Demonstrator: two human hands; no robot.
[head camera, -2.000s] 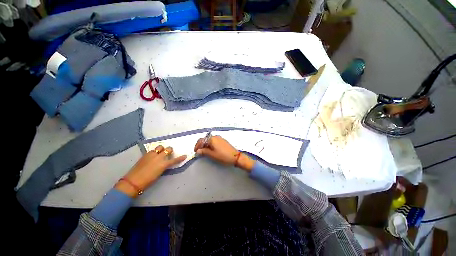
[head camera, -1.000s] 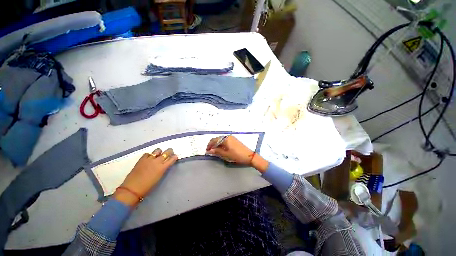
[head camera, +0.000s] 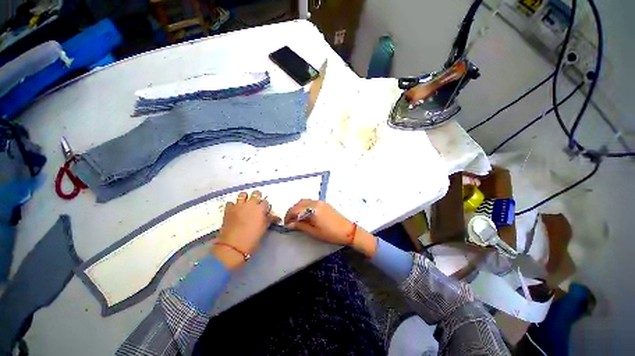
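Observation:
A white paper pattern lies flat on a grey-blue cut piece, whose dark border shows around it. My left hand presses on the pattern right of its middle, fingers spread, holding nothing. My right hand grips a thin light marking pen, its tip hidden by the fingers, at the pattern's near edge close to my left fingertips.
A stack of cut pieces lies beyond, with a strip pile behind it. Red-handled scissors and another cut piece are left. A phone is at the back; a steam iron sits on the pressing cloth.
The view has swung right. My left hand has moved rightward along the pattern, close to my right hand. The pen has moved from over the pattern to its near edge.

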